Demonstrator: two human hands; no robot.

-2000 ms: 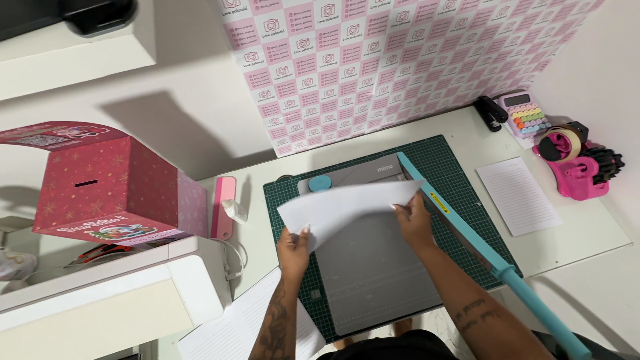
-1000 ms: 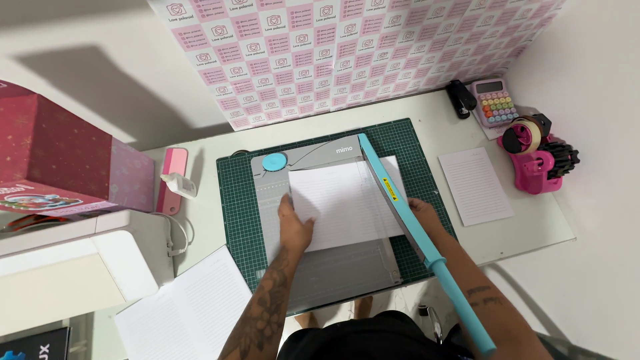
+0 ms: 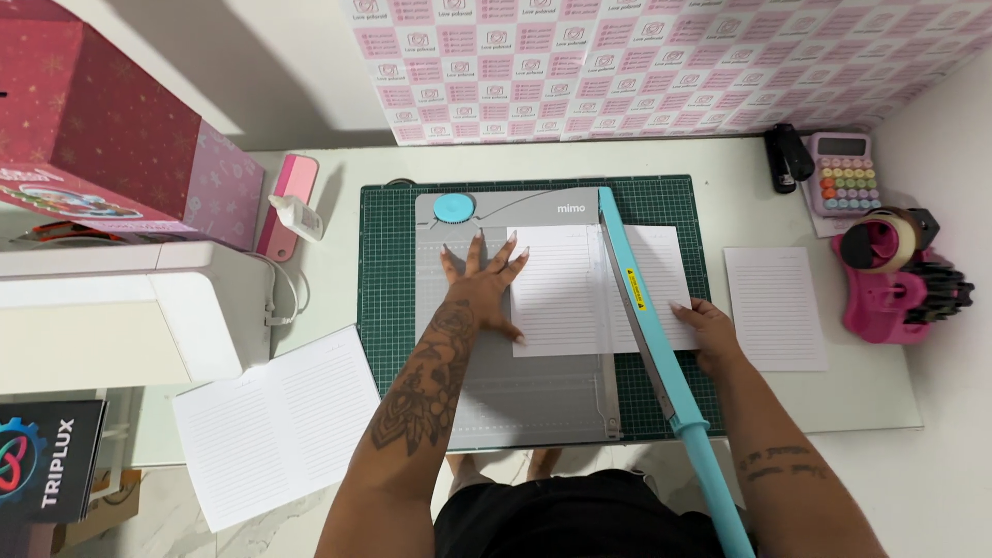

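A grey Mimo paper trimmer (image 3: pixel 511 403) lies on a green cutting mat (image 3: pixel 387 294). Its turquoise blade arm (image 3: pixel 655 325) is swung slightly outward over lined paper (image 3: pixel 558 294), which lies across the bed and sticks out on the right. My left hand (image 3: pixel 484 291) is spread flat with fingers apart at the paper's left edge, on the bed. My right hand (image 3: pixel 705 325) pinches the paper's lower right edge between thumb and fingers, right of the blade arm. A smaller stack of lined sheets (image 3: pixel 775 310) lies to the right of the mat.
Wide lined sheets (image 3: pixel 279 426) lie at left, partly over the table edge, near a white machine (image 3: pixel 209 310). A pink tool (image 3: pixel 283 217) and glue bottle (image 3: pixel 296 217) are behind. At right stand a black stapler (image 3: pixel 783 159), a calculator (image 3: pixel 849 174) and a pink tape dispenser (image 3: pixel 883 287).
The paper was held up in both hands over the trimmer; now it lies on the bed beneath the blade arm. My left hand has gone from gripping its left side to spreading flat.
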